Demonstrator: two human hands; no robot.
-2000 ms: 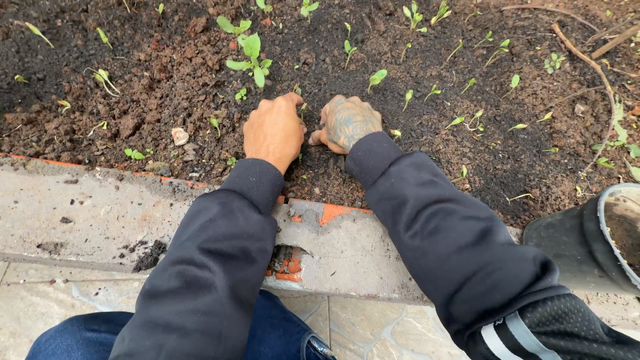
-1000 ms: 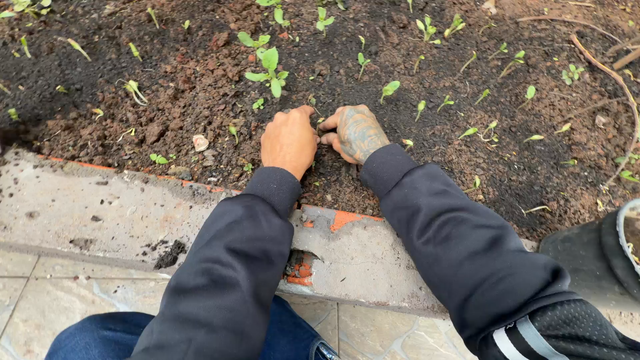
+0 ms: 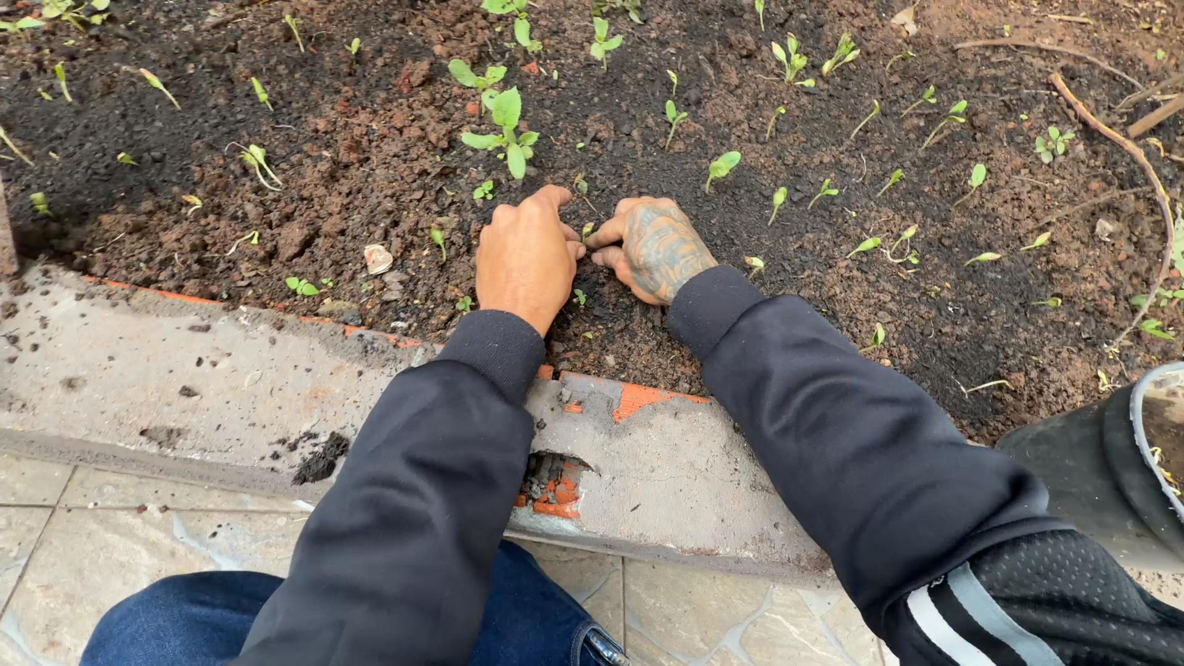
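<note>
My left hand (image 3: 529,254) rests on the dark soil (image 3: 398,213) with its fingers bent toward the right. Close beside it, my right hand (image 3: 659,248) touches the soil from the other side, its fingers pinched together. Between the fingertips of both hands stands a small green seedling (image 3: 588,229); which fingers grip it cannot be made out. A larger leafy seedling (image 3: 506,139) grows just above my left hand, and a single-leaf sprout (image 3: 723,166) stands to the upper right of my right hand. Both forearms wear dark sleeves.
A mortar-topped brick border (image 3: 684,481) runs below the bed, with a broken hole near its middle. At the right stands a black plastic bucket (image 3: 1078,462). Dry twigs (image 3: 1133,153) lie at the upper right. Stone-patterned tiles (image 3: 139,546) cover the floor. Many sprouts dot the soil.
Both hands stay at about the same place in the soil, their fingers shifting slightly. The view has moved a little, so the bed sits lower in the frame.
</note>
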